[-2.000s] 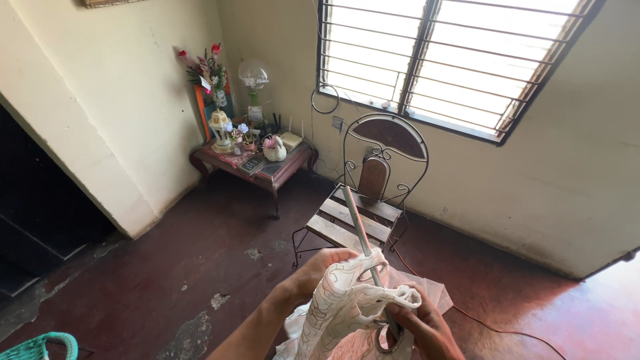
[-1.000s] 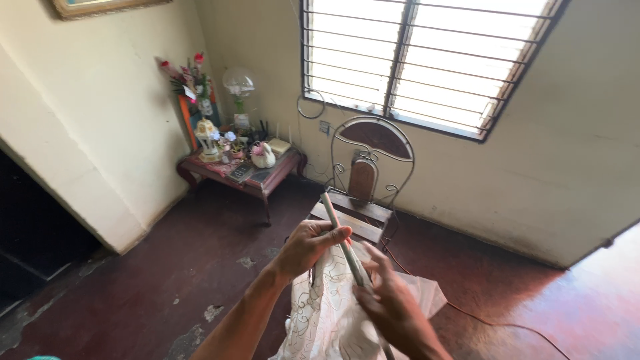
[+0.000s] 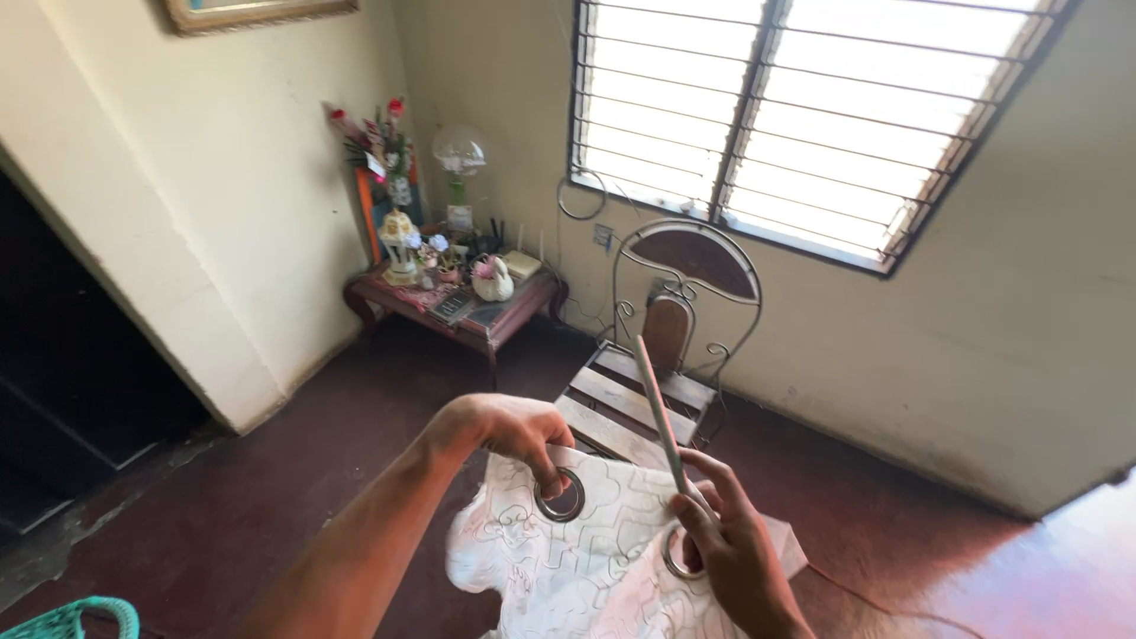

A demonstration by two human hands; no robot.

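A white patterned grommet curtain [image 3: 586, 541] hangs below my hands. My left hand [image 3: 524, 435] pinches its top edge at a metal grommet [image 3: 561, 495], the thumb over the ring. In my right hand [image 3: 723, 528] is a slim metal curtain rod [image 3: 657, 408], tilted up and away to the left. A second grommet [image 3: 682, 552] lies beside the right fingers, partly hidden by them. Whether the rod passes through that ring cannot be told, as the hand covers its lower part.
A metal-framed chair [image 3: 621, 399] with wooden slats stands just ahead. Behind it to the left, a low wooden table [image 3: 497, 328] holds a swan figurine [image 3: 492, 279], flowers and ornaments. A barred window [image 3: 799, 115] is above. A cable [image 3: 874, 603] crosses the floor at right; a turquoise woven object [image 3: 98, 612] is lower left.
My left hand has left the rod and taken the curtain's top edge at a grommet. The rod is now in my right hand alone, and the curtain's top edge is spread between my hands.
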